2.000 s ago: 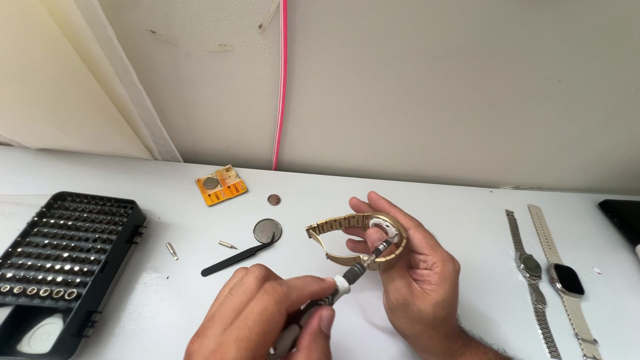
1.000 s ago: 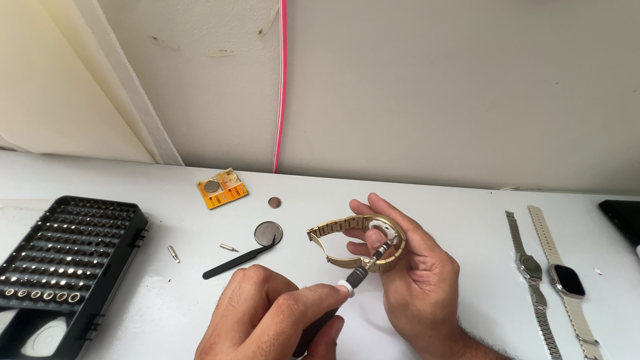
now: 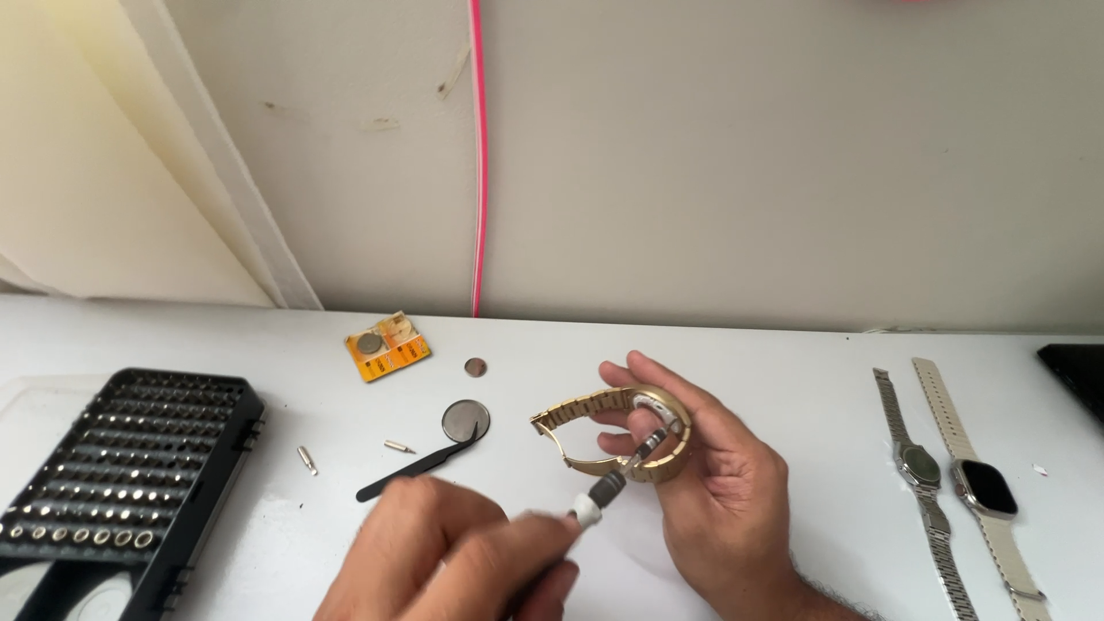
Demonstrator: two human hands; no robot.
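Observation:
My right hand [image 3: 733, 483] holds a gold-coloured metal wristwatch [image 3: 662, 467] on its side, with the bracelet loop towards the left and a finger inside it. My left hand [image 3: 448, 552] grips a precision screwdriver [image 3: 609, 488] with a dark handle and a white collar. The driver's front end reaches the inner side of the watch case, where a pale round part shows; its exact contact is hidden. Black tweezers [image 3: 405, 473] lie left of the watch, their tips over a round metal disc [image 3: 461, 420]. A small coin cell [image 3: 475, 367] lies behind the disc.
A black bit case [image 3: 198, 483] full of bits stands at left, with two loose bits [image 3: 307, 461] [image 3: 398, 447] beside it. An orange battery blister card [image 3: 388, 347] lies further back. At right are a silver-coloured wristwatch [image 3: 918, 464], a smartwatch with a beige strap [image 3: 986, 487] and a black object [image 3: 1074, 379].
My left hand has shifted a little to the left, and the screwdriver lies at a flatter slant than one second ago. My right hand and the watch stay nearly in place.

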